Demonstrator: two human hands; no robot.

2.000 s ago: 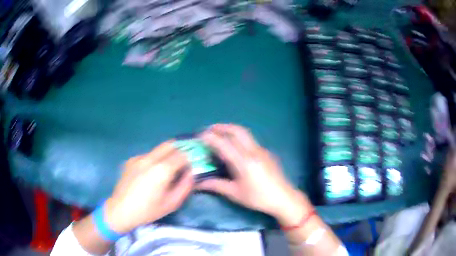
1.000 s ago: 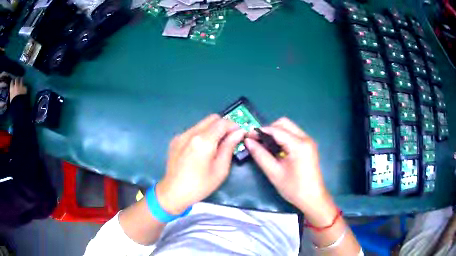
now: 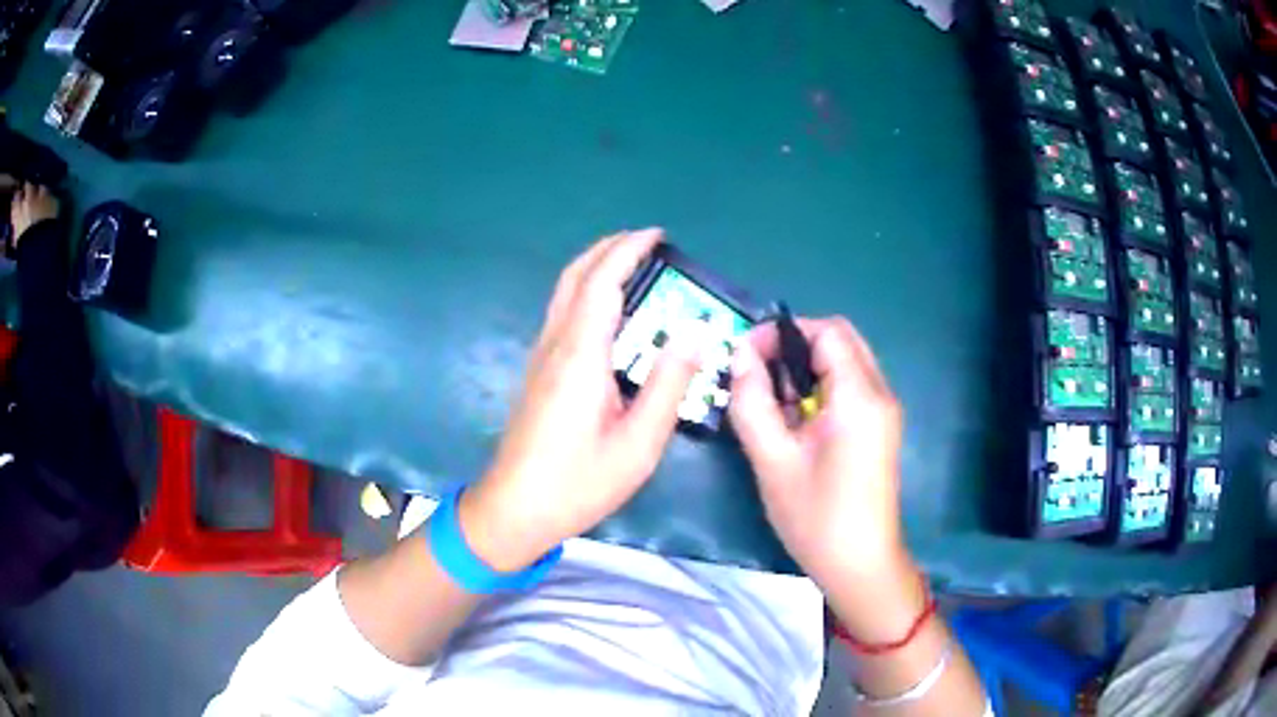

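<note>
A black square housing [image 3: 726, 291] with a circuit board [image 3: 678, 325] in it, whitish under glare, is tilted above the mat. My left hand [image 3: 588, 378] grips the housing along its left side, with the thumb over the board. My right hand [image 3: 826, 434] holds a slim black hand tool [image 3: 793, 350] with a yellow spot, between thumb and fingers. My right fingertips are at the housing's right edge; whether they press on it cannot be told.
Filled housings [image 3: 1076, 357] stand in long rows at right. Foam-backed boards [image 3: 490, 25] and a green board [image 3: 585, 31] lie at the far side. Black cubes [image 3: 151, 105] and a lone one [image 3: 118, 258] are at left. Another person's hand [image 3: 34, 207] shows far left, above a red stool [image 3: 224, 539].
My left hand has shifted to grip the housing's side and raised it slightly. The black tool now points more upright in my right hand. The camera view has shifted a little.
</note>
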